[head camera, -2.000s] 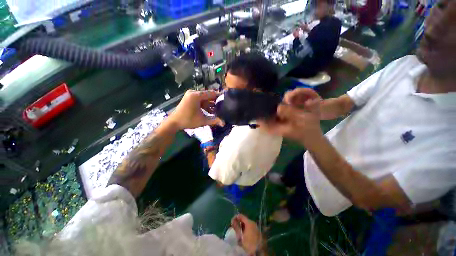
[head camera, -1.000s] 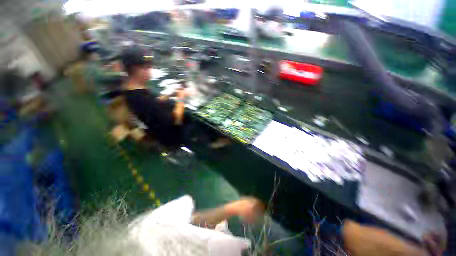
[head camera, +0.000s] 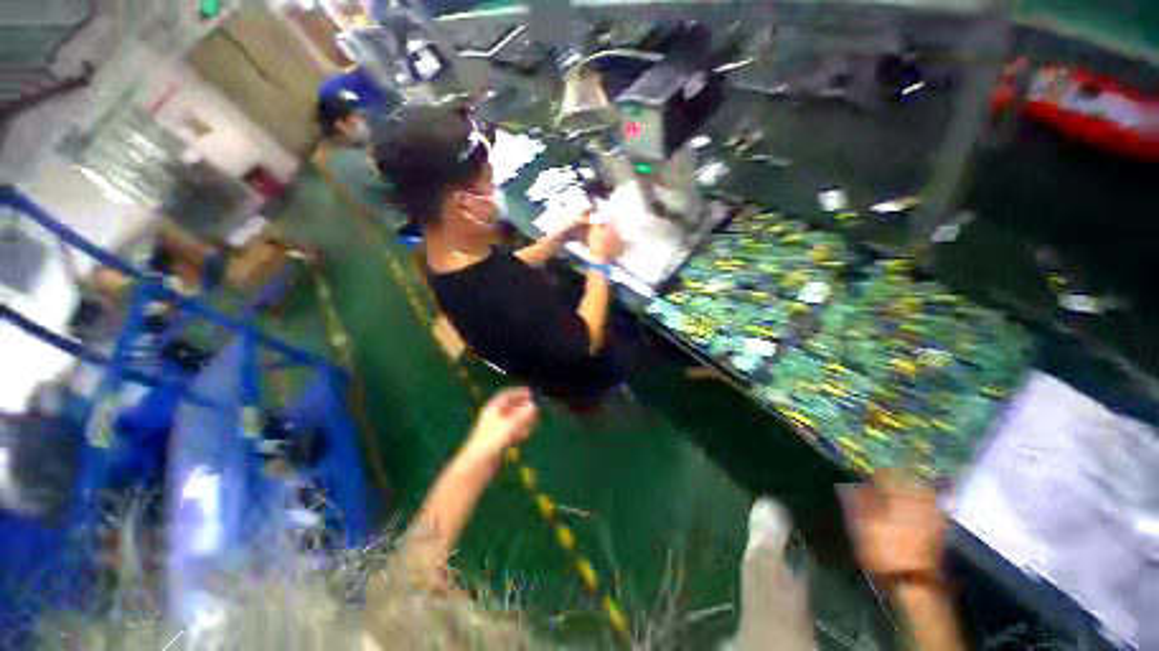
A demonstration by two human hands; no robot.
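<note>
My left hand point(head camera: 508, 415) is low at centre-left, above the green floor, with its fingers curled; no held thing can be made out. My right hand point(head camera: 895, 524) is blurred at the lower right, near the bench edge, with a dark band at its wrist. Whether it holds anything cannot be told. Green circuit boards with yellow and blue parts point(head camera: 852, 343) lie heaped on the bench beyond it. White parts on a pale sheet point(head camera: 1074, 490) lie to its right.
A worker in black point(head camera: 521, 312) sits at the bench, hands over white parts. Another person in a blue cap point(head camera: 350, 127) is farther back. A red bin point(head camera: 1087, 108) is at upper right. Blue racks point(head camera: 242, 420) stand at left. Yellow-black tape point(head camera: 547, 509) crosses the floor.
The view has swung left along the bench, from the seated head and black strap to the board heap and the worker in black. My left hand is off the strap and now low.
</note>
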